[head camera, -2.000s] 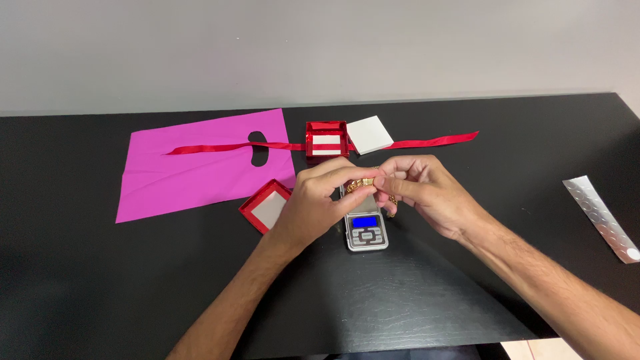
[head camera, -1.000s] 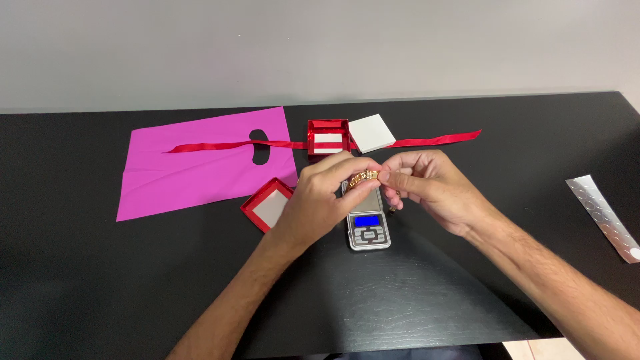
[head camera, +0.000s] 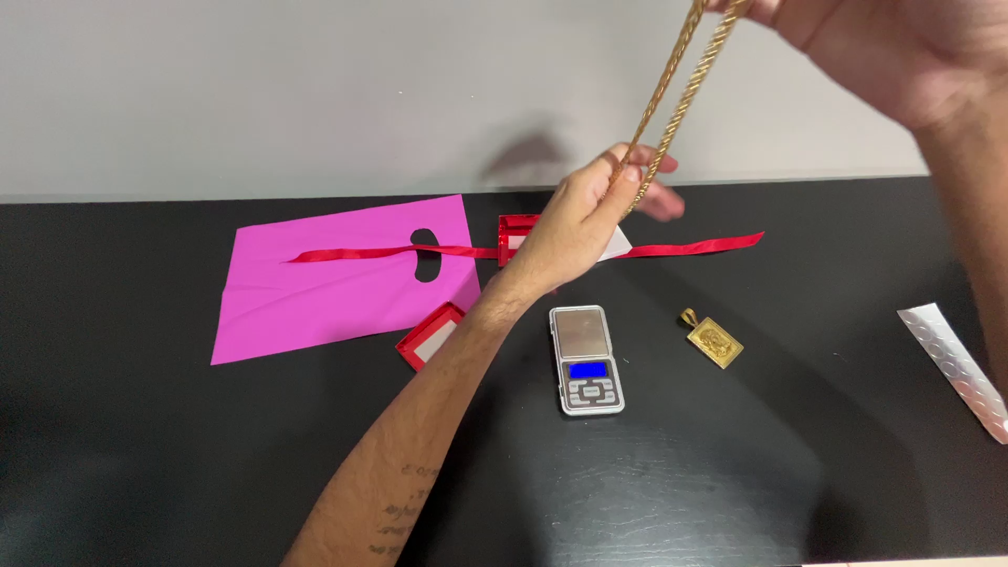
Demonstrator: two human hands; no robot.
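Note:
A gold-coloured rope chain (head camera: 683,94) hangs in two strands from my right hand (head camera: 890,55), raised at the upper right; the fingertips there are cut off by the frame edge. Lower down, my left hand (head camera: 591,201) has the strands between its thumb and fingers, above the far side of the table. A pocket digital scale (head camera: 587,361) with a lit blue display lies below my left hand, its metal plate bare. To the right of the scale, a rectangular gold-coloured pendant (head camera: 715,342) with a raised figure lies flat on the black table.
A pink plastic bag (head camera: 339,299) lies at left, with a red ribbon (head camera: 693,246) stretching across it. The open red box (head camera: 513,228) and a white pad (head camera: 616,244) are partly behind my left hand. A red lid (head camera: 429,335) lies nearer; a silvery strip (head camera: 953,370) is at far right.
Both hands have risen from over the scale, the right one far up and to the right. The chain is now stretched between them, and the pendant shows on the table.

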